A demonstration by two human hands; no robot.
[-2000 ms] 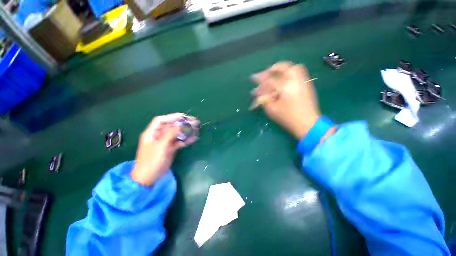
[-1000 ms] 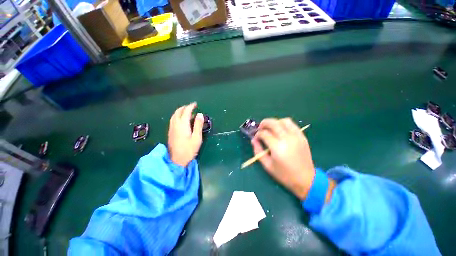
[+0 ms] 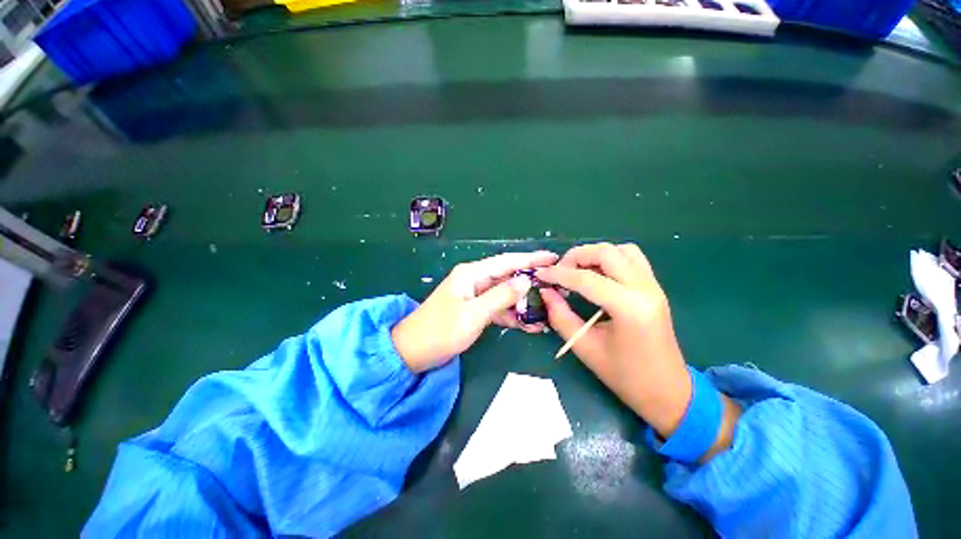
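Observation:
My left hand (image 3: 464, 311) holds a dark watch case (image 3: 532, 303) with a shiny rim between thumb and fingers, just above the green bench. My right hand (image 3: 622, 305) touches the same case with its thumb and forefinger. A thin pale wooden stick (image 3: 579, 334) is tucked in my right hand, its tip pointing down to the left. Fingertips hide part of the case. A white wipe (image 3: 514, 430) lies flat on the bench between my forearms.
One case (image 3: 427, 215) lies ahead, with another (image 3: 281, 212) and more in a row leftward. A black elongated device (image 3: 90, 342) is at left. Cases under a white wipe (image 3: 934, 305) are at the right edge. A white tray (image 3: 671, 14) and blue bins (image 3: 114, 39) stand at the far side.
My left hand has let go of one case, which now lies in the row, and has come right to hold the case at my right hand. The view has shifted.

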